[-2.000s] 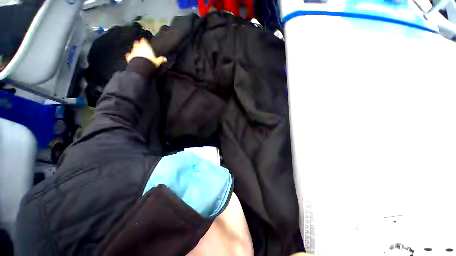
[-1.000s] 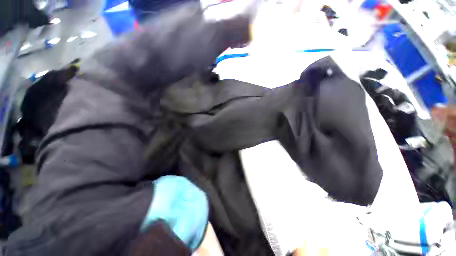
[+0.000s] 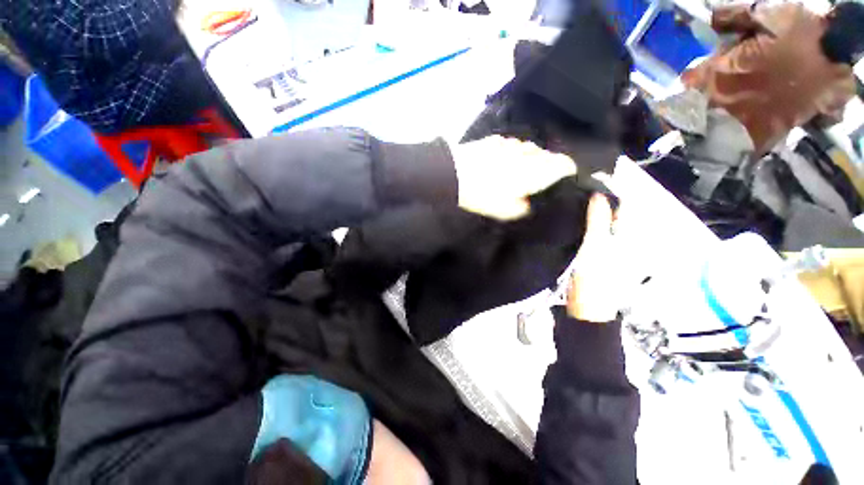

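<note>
A large black garment piece (image 3: 493,270) lies over the front of the white machine table and drapes toward my lap. My left hand (image 3: 512,175) is closed on its upper part, the fingertips hidden in the cloth. My right hand (image 3: 594,265) pinches the cloth close to the right of my left hand. A dark part of the cloth rises blurred beyond both hands. The white sewing machine (image 3: 748,398) with a blue stripe stands to the right of my right hand, its metal needle parts near my right wrist.
The white table's ruler-marked edge (image 3: 483,398) runs below the cloth. Brown garments (image 3: 772,71) and grey and black pieces are heaped at the far right. A blue bin (image 3: 66,137) and a red stool-like frame (image 3: 166,147) stand at the left.
The view has swung right. My left hand, earlier reaching to the far left, is now over the table. The cloth has been drawn up onto the table, and both hands now hold it.
</note>
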